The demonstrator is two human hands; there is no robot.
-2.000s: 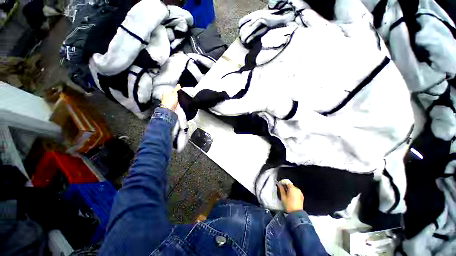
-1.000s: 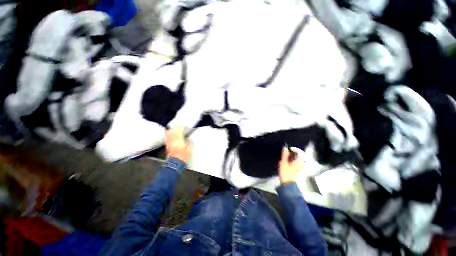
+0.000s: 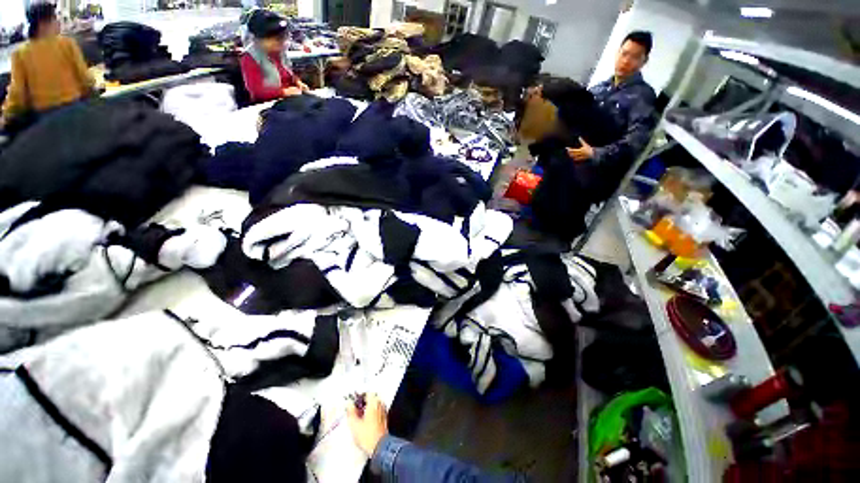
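A white fleece-lined garment (image 3: 141, 377) with black seam lines lies spread across the table at the lower left. Its black panel (image 3: 255, 439) lies near my right hand. My right hand (image 3: 368, 422) is over the white table edge, its denim sleeve coming from the lower right. Its fingertips are pinched around a small dark object (image 3: 359, 403), too small to name. My left hand is out of view.
Marked white tabletop (image 3: 382, 340) lies ahead. More fleece garments (image 3: 330, 250) and navy padded garments (image 3: 302, 141) are piled behind. A shelf (image 3: 702, 358) with a round dark red tray (image 3: 701, 325) stands right. A person (image 3: 627, 108) holds dark clothing; two more are farther back.
The view has swung up and to the right, showing the room and shelves. The spread garment now lies lower left. My left hand has left the picture; my right hand is off the black panel.
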